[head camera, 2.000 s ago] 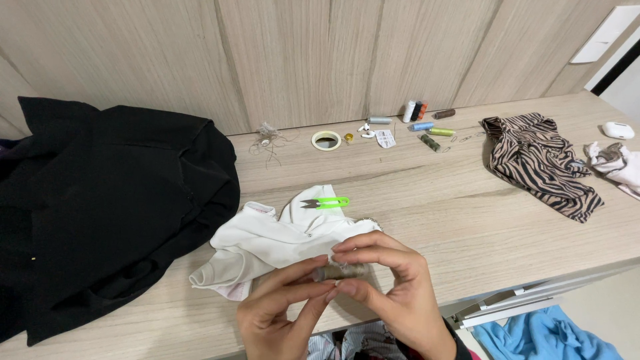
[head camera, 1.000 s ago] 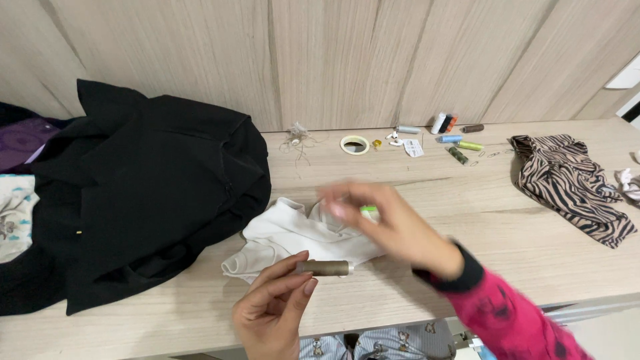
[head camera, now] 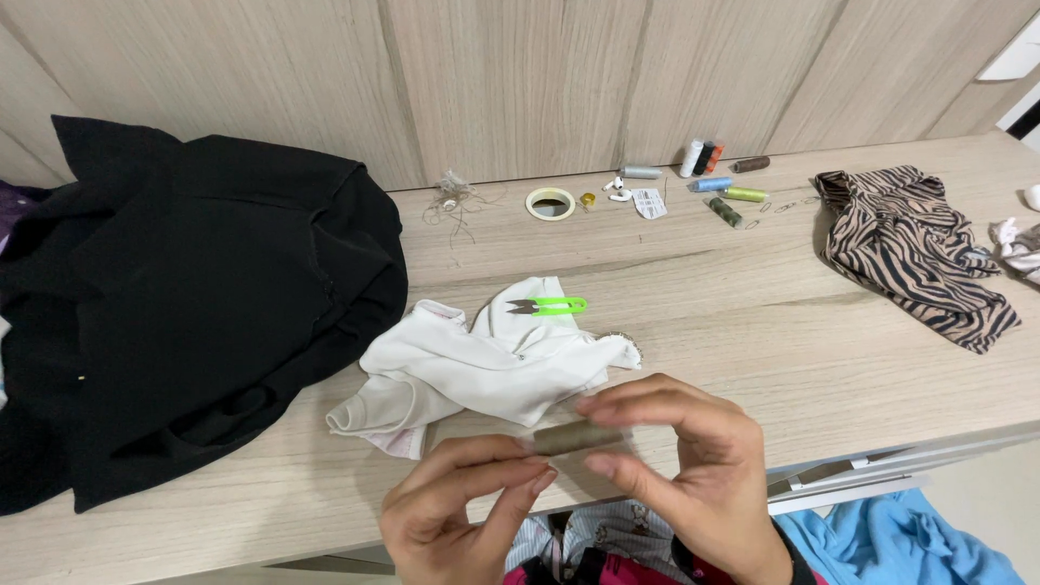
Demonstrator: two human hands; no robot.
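Near the table's front edge my left hand [head camera: 467,504] pinches one end of an olive-brown spool of thread [head camera: 577,437] between thumb and fingers. At the spool's other end is my right hand [head camera: 691,463], its index fingertip at the top and its thumb apart below; blur hides whether it grips. Behind the hands lies a crumpled white garment [head camera: 496,357]. Green-handled thread snips [head camera: 552,305] rest on it, blades pointing left.
Black cloth [head camera: 203,292] is heaped at left. Along the back are tangled thread [head camera: 451,195], a tape roll [head camera: 550,204], earbuds [head camera: 619,193] and several thread spools [head camera: 712,184]. Zebra-print fabric [head camera: 910,244] lies right. Below, an open drawer [head camera: 845,487] and blue cloth [head camera: 902,540] show.
My right hand, raised and blurred over the white garment a second ago, has come back down to the spool. The left hand still holds the spool. Two seconds ago both hands were at it.
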